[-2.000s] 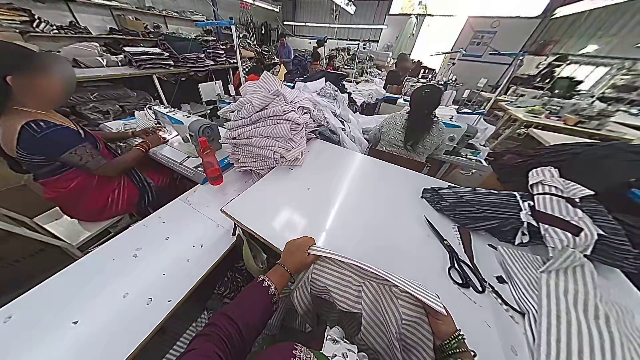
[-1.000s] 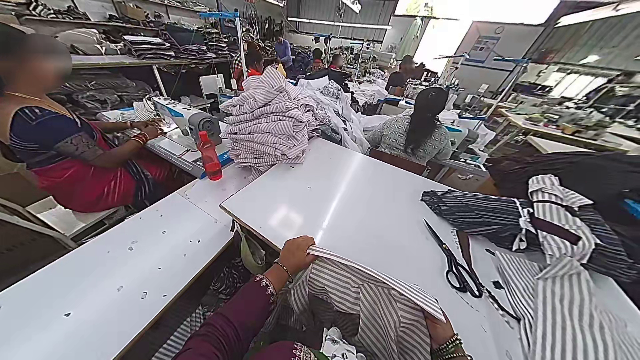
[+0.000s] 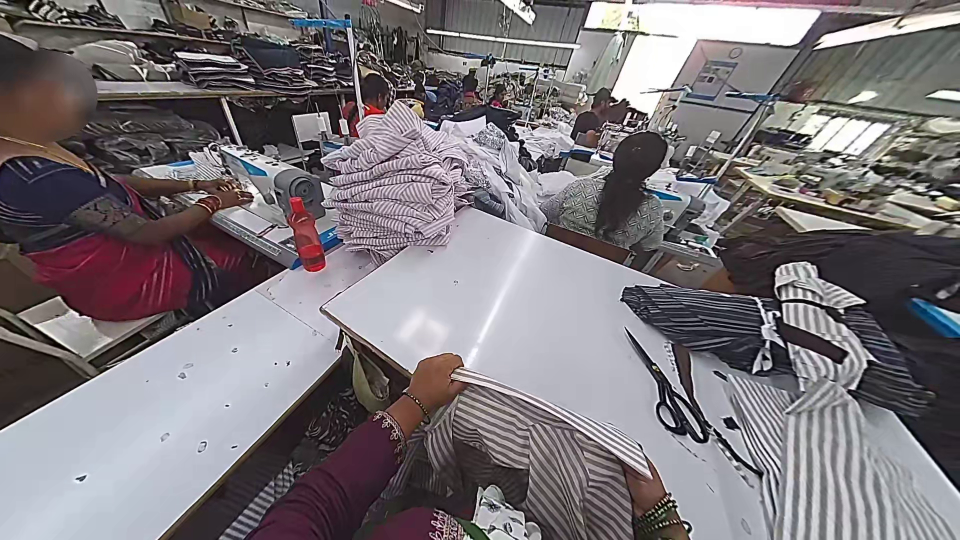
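A grey-and-white striped garment (image 3: 525, 442) hangs over the near edge of the white tabletop, its narrow folded band stretched between my hands. My left hand (image 3: 436, 382) grips the band's left end at the table edge. At the band's right end, my right hand (image 3: 646, 487) holds the cloth, its fingers partly hidden by it. Black-handled scissors (image 3: 667, 397) lie on the table to the right, beside a dark strip (image 3: 686, 367). Further right rest more grey-striped cloth (image 3: 840, 465) and a tied bundle of dark striped fabric (image 3: 697, 322).
A tall pile of striped cloth (image 3: 397, 187) stands at the table's far left corner, near a red bottle (image 3: 306, 236). On the left a person (image 3: 112, 217) works at a sewing machine (image 3: 270, 180). Another person (image 3: 615, 195) sits beyond the table. A lower white table (image 3: 180, 390) adjoins on the left.
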